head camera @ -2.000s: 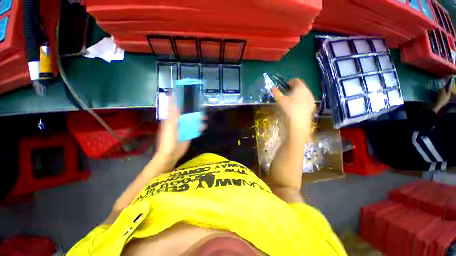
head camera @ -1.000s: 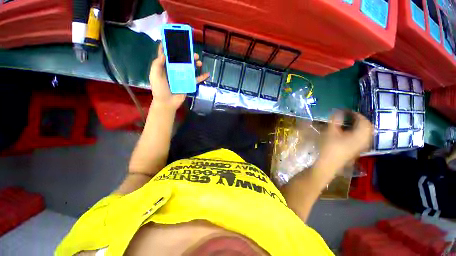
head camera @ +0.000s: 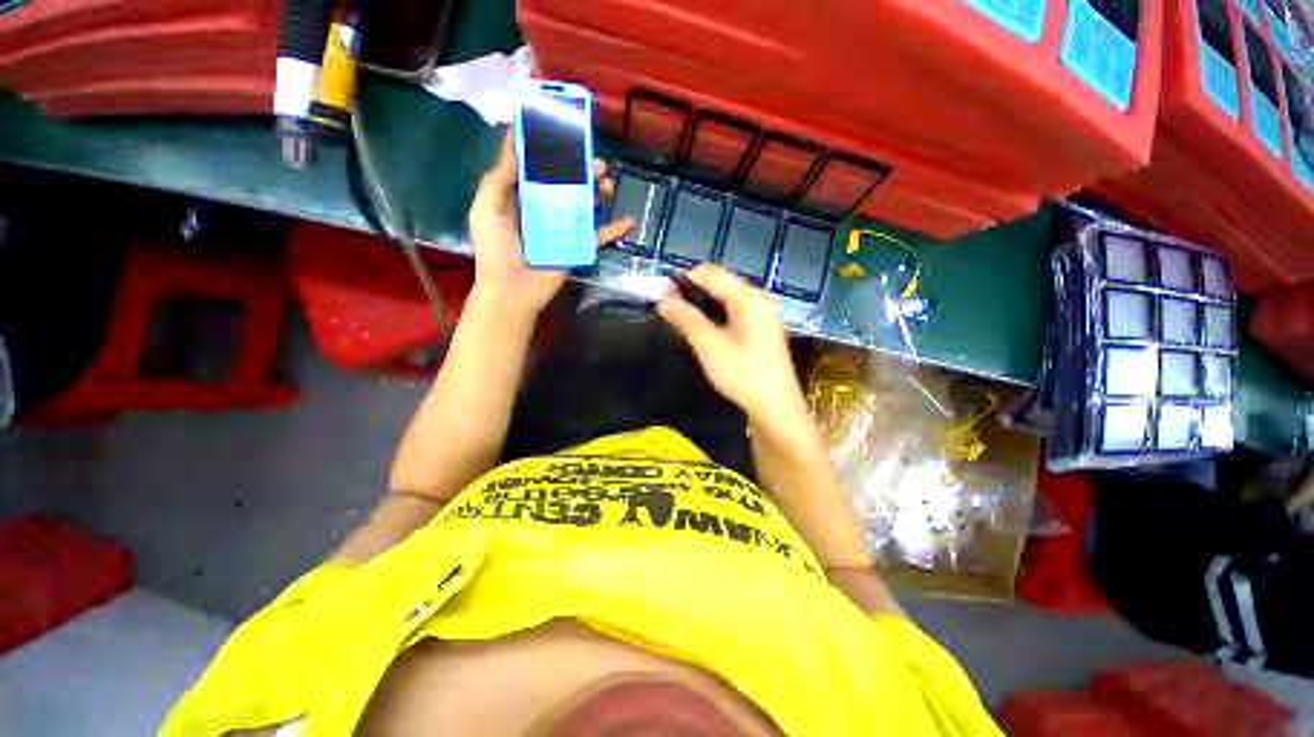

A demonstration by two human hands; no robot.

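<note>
My left hand (head camera: 512,238) holds a light-blue keypad phone (head camera: 558,213) upright, its dark screen end pointing away from me and facing up. My right hand (head camera: 732,334) is at the front edge of the lens tray (head camera: 695,223), just right of the phone, with its fingers closed on a thin dark tool, likely tweezers (head camera: 698,298). The tray holds dark-framed squares, with empty-looking frames standing along its far side. The tool's tip is too small to make out.
Red foam trays (head camera: 850,108) rise behind the lens tray. Yellow strips (head camera: 882,252) lie right of it. Spare lens trays (head camera: 1153,346) stand right. A waste box (head camera: 937,504) is below the bench edge. A yellow-banded tool (head camera: 334,72) and crumpled tissue (head camera: 483,84) lie left.
My right hand has moved left from above the waste box to the lens tray's front edge. My left hand still holds the phone. The view has shifted slightly.
</note>
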